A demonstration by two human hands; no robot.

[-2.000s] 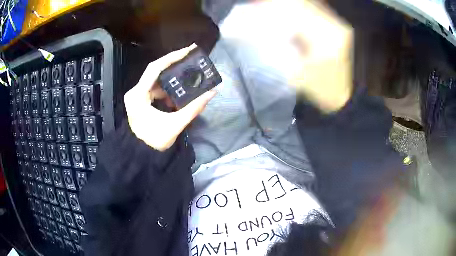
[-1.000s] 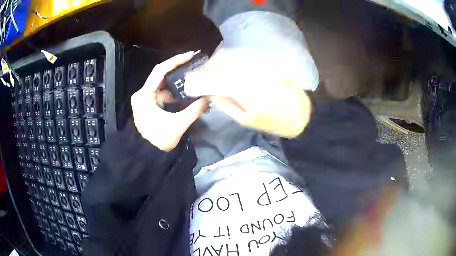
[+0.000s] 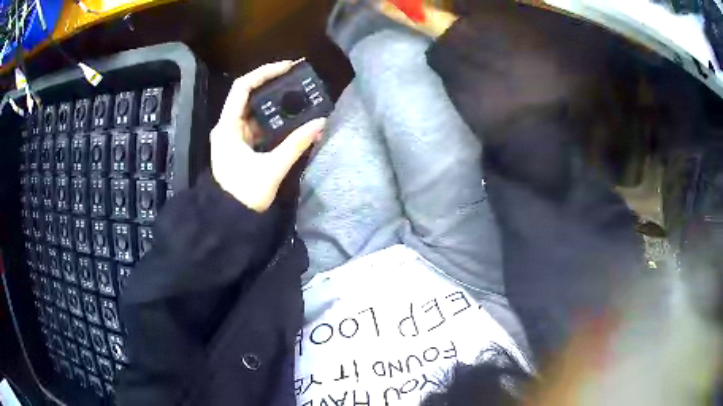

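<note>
My left hand (image 3: 252, 143) holds a black rectangular unit (image 3: 292, 101) over the left side of the grey-trousered legs, fingers and thumb around its edges. The unit's face with a round centre and small white marks is turned up. My right hand (image 3: 432, 21) is at the top edge, small, blurred and partly cut off, at a bright red thing (image 3: 408, 8). Whether it grips the red thing cannot be told. A black-rimmed tray (image 3: 187, 119) at the left holds rows of similar units.
White-tipped wires (image 3: 89, 74) hang over the tray's far left corner. A blue bin (image 3: 36, 30) and a yellow-orange bench edge (image 3: 87, 17) are at the top left. A pale bench top (image 3: 634, 20) shows at the top right. A blurred pale and red shape is at the lower right.
My right hand was over the unit one second ago, with a blurred pale area there; it has moved away to the red thing at the top. The unit stays in my left hand, its face uncovered again.
</note>
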